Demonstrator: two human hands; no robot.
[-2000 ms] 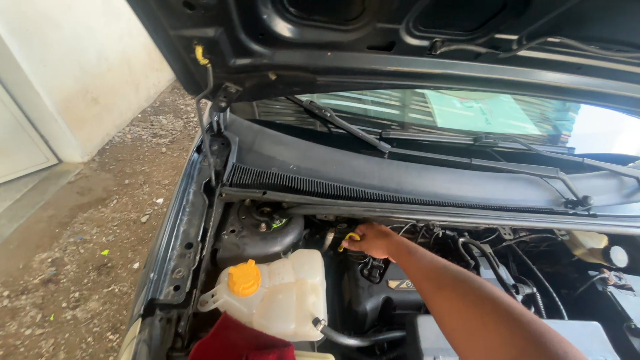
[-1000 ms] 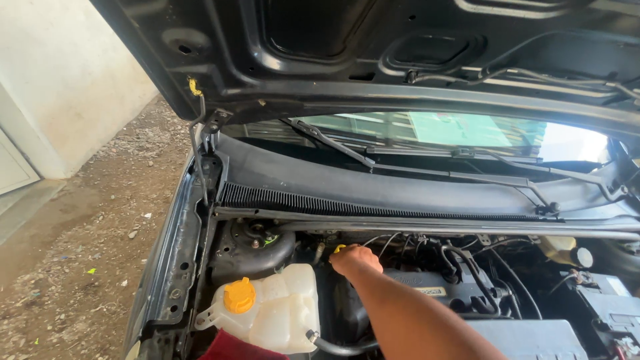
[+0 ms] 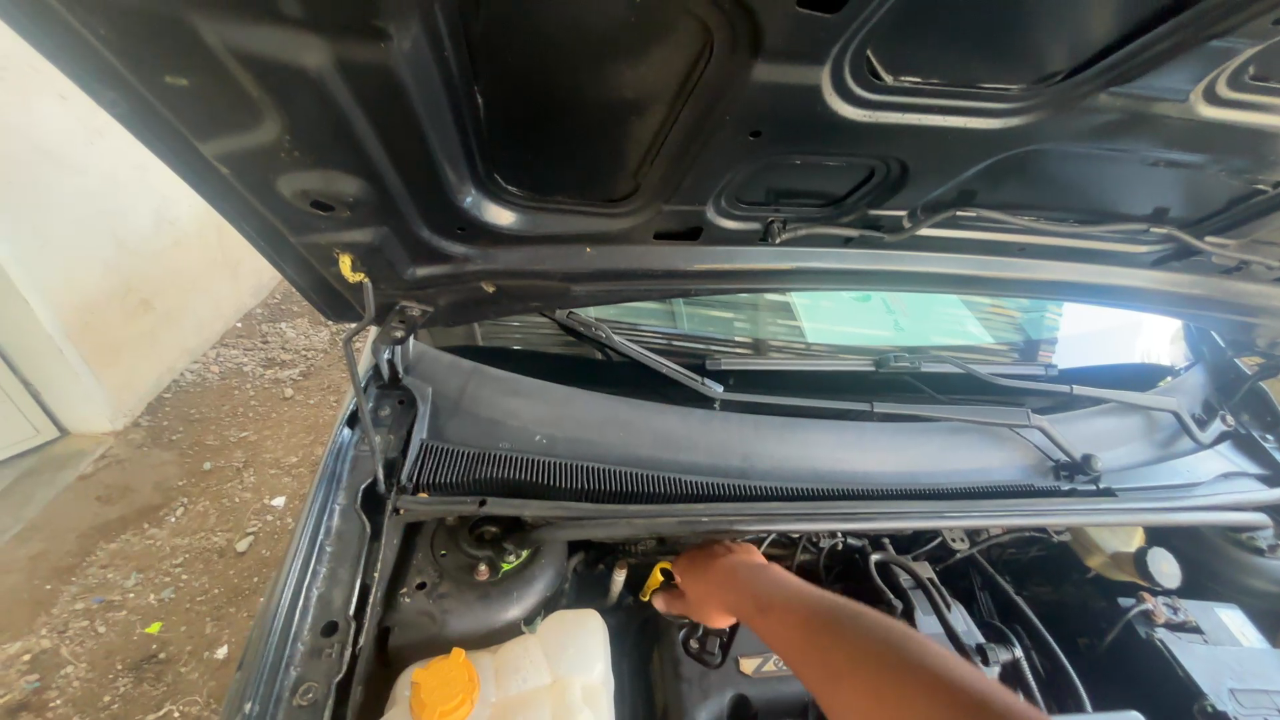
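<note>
My right hand (image 3: 708,584) reaches into the engine bay from the lower right, its fingers closed on a yellow dipstick handle (image 3: 656,580) at the back left of the black engine cover (image 3: 740,690). How far the dipstick is in its tube cannot be seen. To the left of the hand stands a white plastic coolant reservoir (image 3: 560,660) with an orange cap (image 3: 445,685). My left hand is out of the frame.
The raised hood (image 3: 600,230) hangs overhead, held by a prop rod (image 3: 358,390) at left. Behind the bay are the cowl (image 3: 600,430) and wiper arms (image 3: 640,352). A battery (image 3: 1215,650) and a brake fluid reservoir (image 3: 1110,560) sit at right.
The hand stays at the yellow handle throughout. The view has tilted up, and the red cloth seen at the bottom in the earlier frames is out of view.
</note>
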